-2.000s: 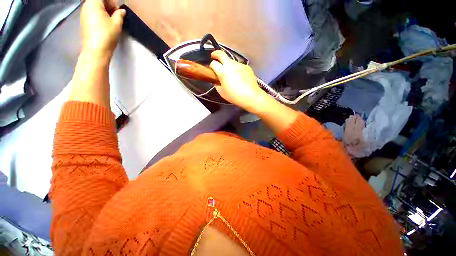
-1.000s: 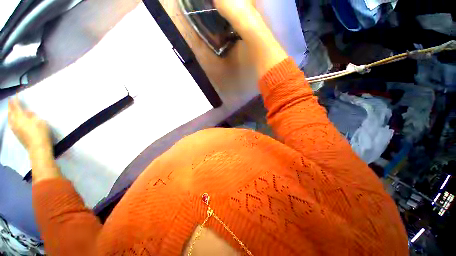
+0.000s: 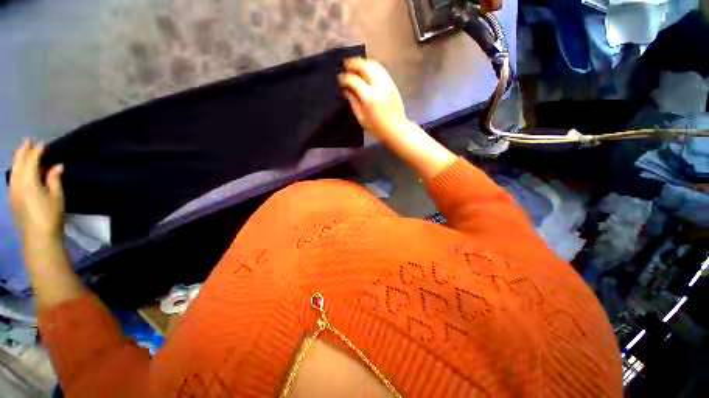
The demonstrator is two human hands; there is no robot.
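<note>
A long black cloth panel (image 3: 202, 132) lies lengthwise near the front edge of the pressing table, its lower part hanging over that edge. A bit of white (image 3: 89, 229) shows below its left end. My left hand (image 3: 37, 186) is at the panel's left end, thumb and fingers around the edge. My right hand (image 3: 369, 93) holds the panel's right end near its upper corner, fingers bent over the cloth. The steam iron (image 3: 435, 17) stands at the table's far right, partly cut off by the top edge of the picture.
The pressing table cover (image 3: 303, 25) has brown spots. The hose and cord (image 3: 544, 138) run from the iron off to the right. Heaps of pale and blue cloth (image 3: 606, 221) lie on the floor at the right. A white roll (image 3: 180, 299) sits below the table edge.
The white panel no longer lies face up; black cloth now shows in its place. My right hand has let go of the iron and holds the cloth. The iron now stands farther right.
</note>
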